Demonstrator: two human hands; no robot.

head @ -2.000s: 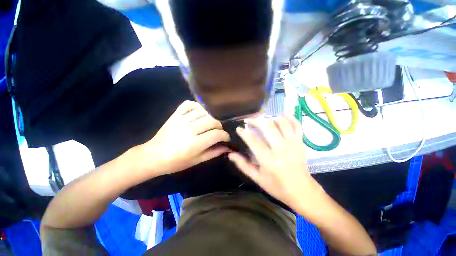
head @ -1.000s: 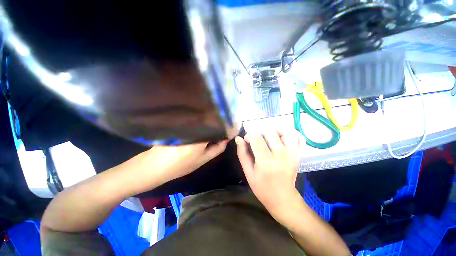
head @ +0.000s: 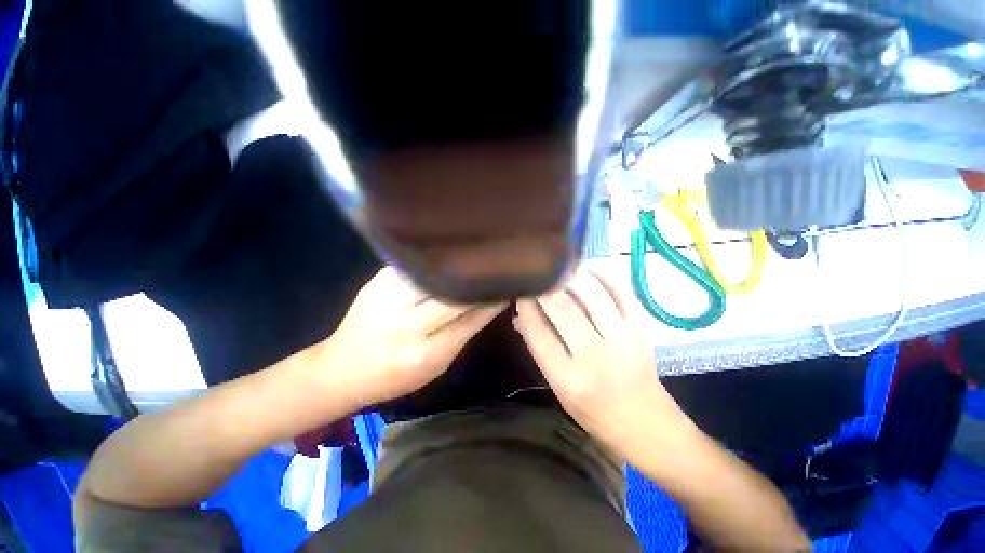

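Note:
A black garment panel [head: 270,259] lies over the table's left part and hangs at the front edge by my lap. My left hand [head: 405,335] is on the cloth, its fingertips pinching the cloth's edge. My right hand [head: 589,340] is close beside it, thumb and fingers at the same edge, fingertips nearly touching the left ones. A large dark, blurred, shiny-rimmed object hangs close to the camera and covers part of the fingertips and the needle area. The sewing machine's ridged knob [head: 788,189] shows at the upper right.
Scissors with a green loop [head: 675,297] and a yellow loop lie right of my right hand. A white cable [head: 864,351] loops over the table edge. A dark strap [head: 105,362] crosses the left table edge. Blue crates [head: 243,502] stand below, with white scraps [head: 308,486].
The dark blurred object has swung from the left back to the centre, covering the needle area again. Both hands stay together at the cloth's edge with only small shifts.

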